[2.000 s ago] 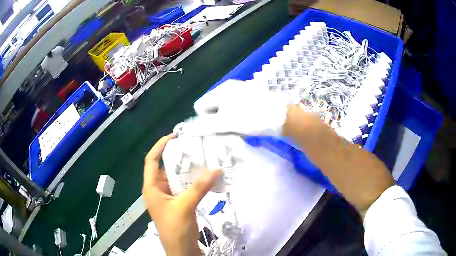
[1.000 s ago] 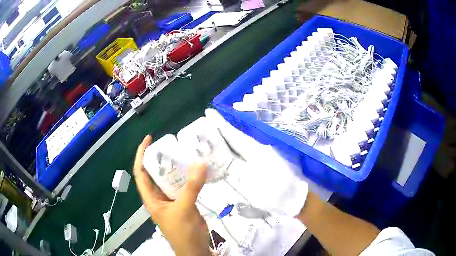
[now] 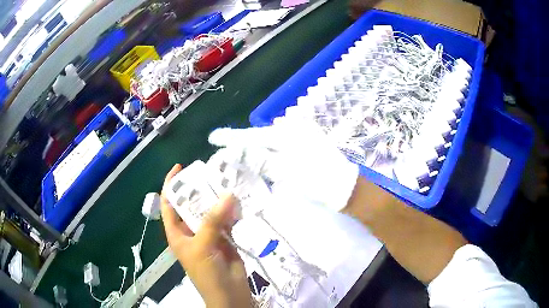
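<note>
My bare left hand (image 3: 207,243) holds two white power adapters (image 3: 195,191) side by side, their printed faces with grey marks turned up, thumb across them. Their thin white cords (image 3: 283,271) hang down over the white table cover (image 3: 337,240). My right hand, in a white glove (image 3: 301,159), is over the right-hand adapter with its fingers pointing left; the image is blurred, and whether it grips anything cannot be told. A small blue piece (image 3: 269,248) lies below the adapters.
A large blue tote (image 3: 434,201) at right holds rows of adapters and heaped cords. The green conveyor belt (image 3: 129,201) carries spaced adapters (image 3: 91,274). Across it are red bins (image 3: 215,55) with white cords, a yellow crate (image 3: 133,65) and a blue tote (image 3: 123,144) with a white sheet.
The gloved right hand has moved from beside the adapters back over the right one, fingers now pointing left. My left hand still holds both adapters, shifted slightly left since the earliest frame.
</note>
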